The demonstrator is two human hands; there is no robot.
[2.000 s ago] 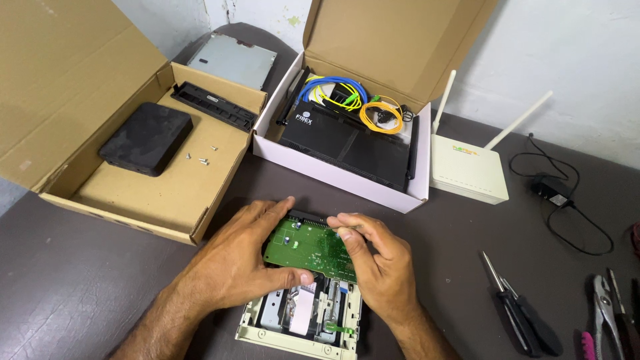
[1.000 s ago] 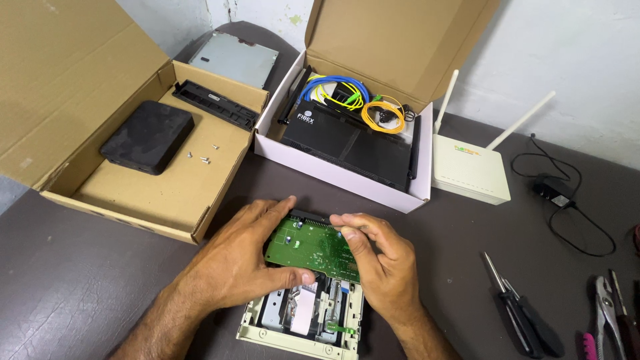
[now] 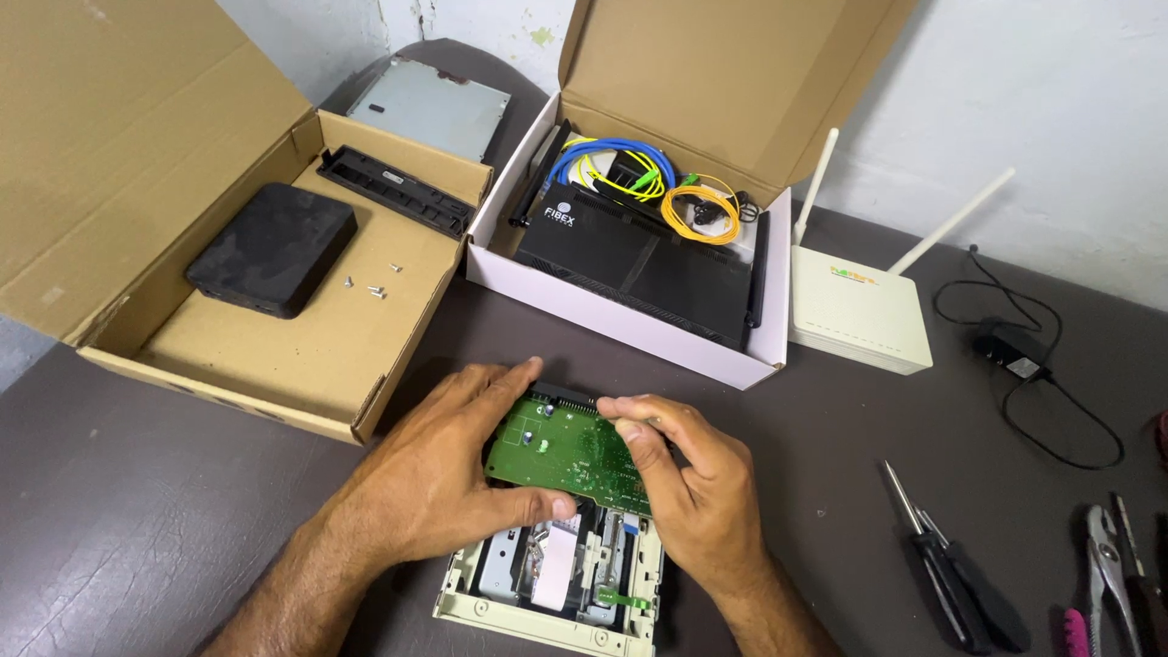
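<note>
A green printed circuit board (image 3: 575, 452) with a black connector along its far edge lies over the back part of an opened optical disc drive (image 3: 547, 616). The drive's cream plastic frame, metal parts and a white ribbon cable show in front of the board. My left hand (image 3: 447, 461) grips the board's left side, thumb on its near edge and fingers at the far left corner. On the other side, my right hand (image 3: 689, 474) has thumb and index finger pinched together over the connector edge; whether something small is between them cannot be told.
An open cardboard box (image 3: 246, 383) holds a black case (image 3: 274, 248), a black plastic bezel (image 3: 392, 190) and several screws (image 3: 376, 291). Behind lies a metal cover (image 3: 429, 105). Another box (image 3: 630, 338) holds a black router and cables. Rightward are a white router (image 3: 858, 310), adapter, screwdrivers (image 3: 949, 584) and pliers (image 3: 1109, 575).
</note>
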